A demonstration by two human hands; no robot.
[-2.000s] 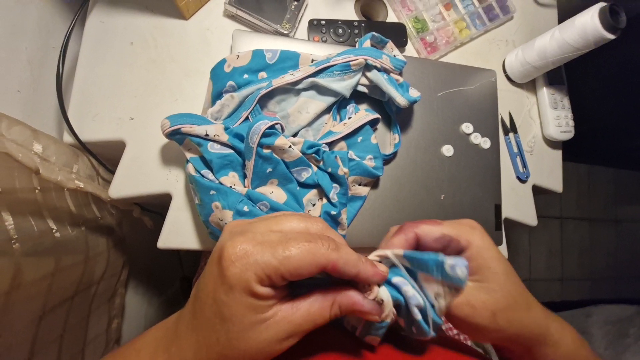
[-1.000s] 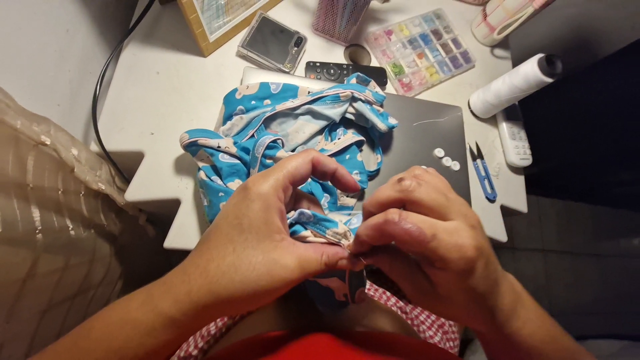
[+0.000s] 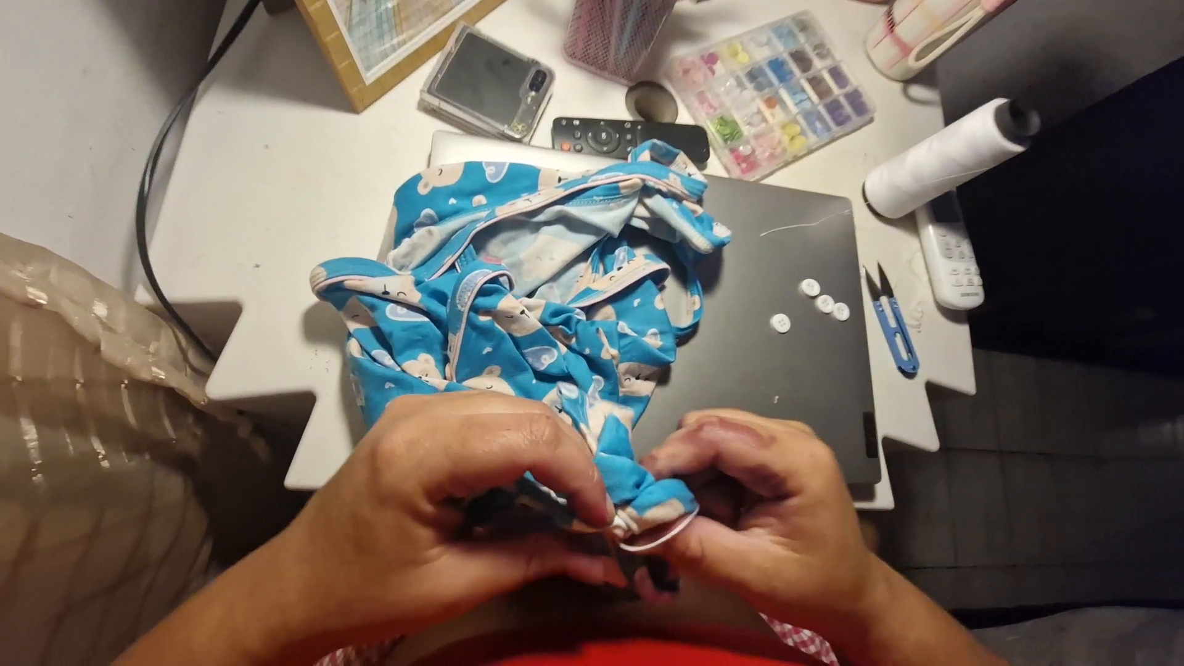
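A blue garment with a bear print (image 3: 518, 324) lies bunched over a dark laptop lid (image 3: 758, 370), its near end raised between my hands. My left hand (image 3: 472, 481) pinches the gathered fabric between thumb and forefinger. On the other side, my right hand (image 3: 758, 499) grips the fabric's edge, where a white thread or thin cord (image 3: 661, 536) loops toward its thumb. Whether a needle is held cannot be seen. Several small white buttons (image 3: 781, 323) rest on the lid, right of the garment. Blue thread snips (image 3: 894, 324) lie just past the lid's right edge.
A cone of white thread (image 3: 943, 162) and a white remote (image 3: 951, 254) are at the right. Behind the laptop are a black remote (image 3: 629, 137), a phone in a clear case (image 3: 488, 83), a mesh holder (image 3: 615, 37) and a compartment box of beads (image 3: 772, 92). A black cable (image 3: 143, 213) hangs left.
My hands, close together one second ago, are farther apart, and a white loop shows between them. The buttons and snips have stayed in place. The view has shifted.
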